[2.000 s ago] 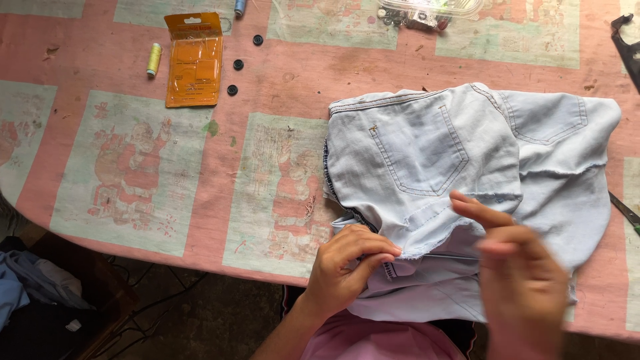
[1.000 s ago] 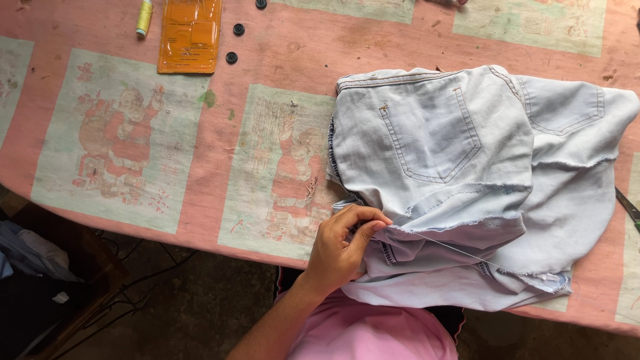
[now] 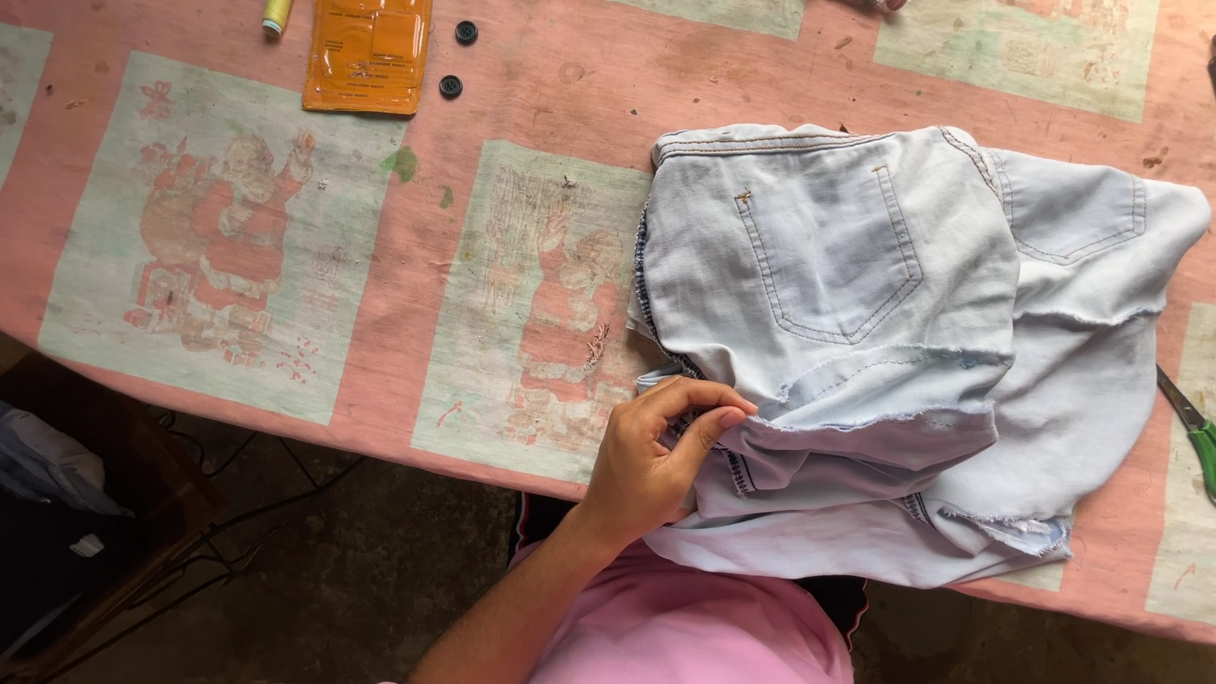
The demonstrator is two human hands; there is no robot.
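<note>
A light-blue denim garment (image 3: 836, 228) with a stitched back pocket and frayed edges lies bunched at the table's near edge. The thumb and forefinger of my left hand (image 3: 660, 451) pinch the denim at the left end of a frayed fold. Whether a needle sits between those fingertips cannot be made out. My right hand is out of the frame. Scissors with a green handle (image 3: 1205, 456) rest right of the denim, partly cut off by the frame.
An orange needle packet (image 3: 369, 57), a yellow thread spool (image 3: 276, 16) and black buttons (image 3: 451, 86) lie at the upper left. A pink and green printed cloth (image 3: 380, 380) covers the table. Below its left edge is a dark box (image 3: 142, 446) with fabric and cables.
My right hand, over the denim's right part two seconds ago, has left the view. The thread stretched rightward from my left hand one second ago no longer shows. My left hand stays at the fold.
</note>
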